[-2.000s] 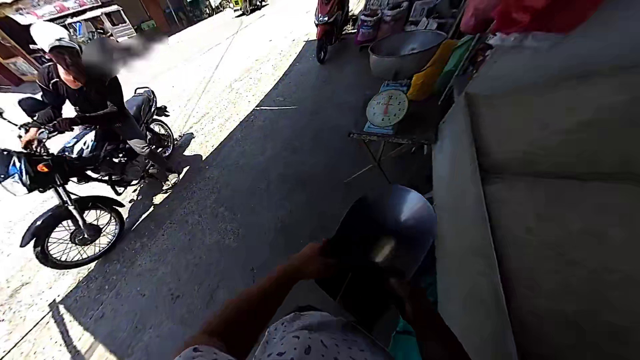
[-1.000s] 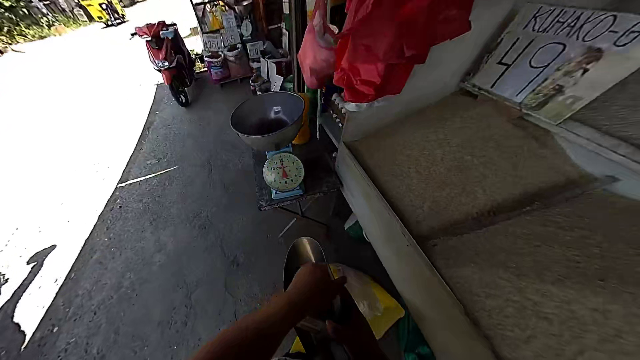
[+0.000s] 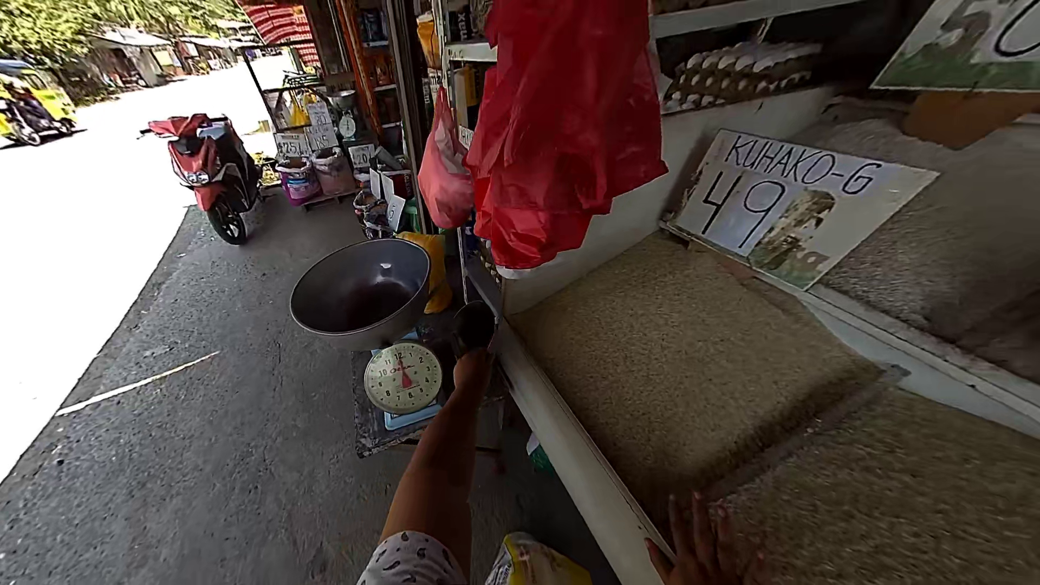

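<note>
My left hand (image 3: 473, 370) reaches forward on an outstretched arm, shut on a dark metal scoop (image 3: 474, 327) just right of the dial scale. The dial scale (image 3: 404, 377) stands on a small low table (image 3: 370, 422) and bears a wide metal pan (image 3: 357, 296); the pan's dark inside shows no clear contents. At the bottom, my right hand (image 3: 703, 543) has its fingers spread at the front ledge (image 3: 569, 443) of a bin of brownish grain (image 3: 691, 357). A yellow and white plastic sack (image 3: 536, 562) is partly seen below, left of the ledge.
Red plastic bags (image 3: 569, 122) hang over the bin's far left corner. A price sign (image 3: 792, 203) leans behind the grain, and trays of eggs (image 3: 739, 77) sit on a shelf. A yellow bag (image 3: 435, 272) is behind the scale. A red motor scooter (image 3: 207, 166) stands at the left.
My left hand has moved forward from the yellow and white sack to beside the scale. My right hand has left the sack for the bin's ledge. The view has swung right.
</note>
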